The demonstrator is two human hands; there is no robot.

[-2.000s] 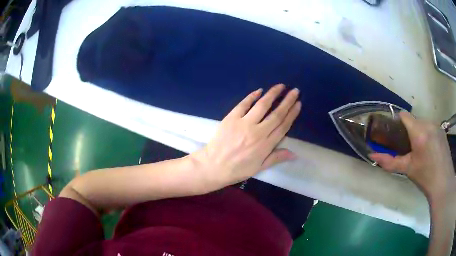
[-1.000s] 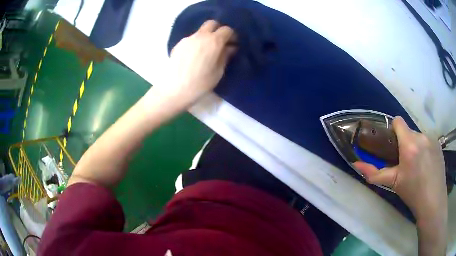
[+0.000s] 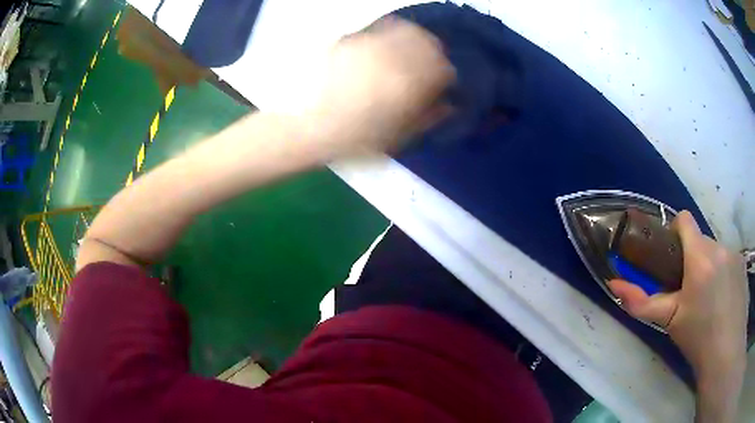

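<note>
A long, curved navy piece [image 3: 546, 132] lies on the white cloth-covered table [image 3: 497, 268]. My left hand [image 3: 393, 87] is blurred at the piece's far left end, with the fingers curled down at the cloth there, which looks bunched and dark. Whether the fingers pinch the cloth is hidden by blur. My right hand [image 3: 704, 285] grips the brown and blue handle of the steam iron [image 3: 617, 240]. The iron's silver body rests on the right part of the navy piece, its tip pointing left.
Another navy piece [image 3: 222, 31] lies at the table's far left. A brown flap [image 3: 153, 45] hangs off the left edge. A dark blade [image 3: 728, 62] lies at the far right. A yellow rack [image 3: 50, 248] stands on the green floor at left.
My left hand has gone from lying flat on the middle of the navy piece to its far left end, where the cloth has bunched. My right hand still holds the iron. The view has turned.
</note>
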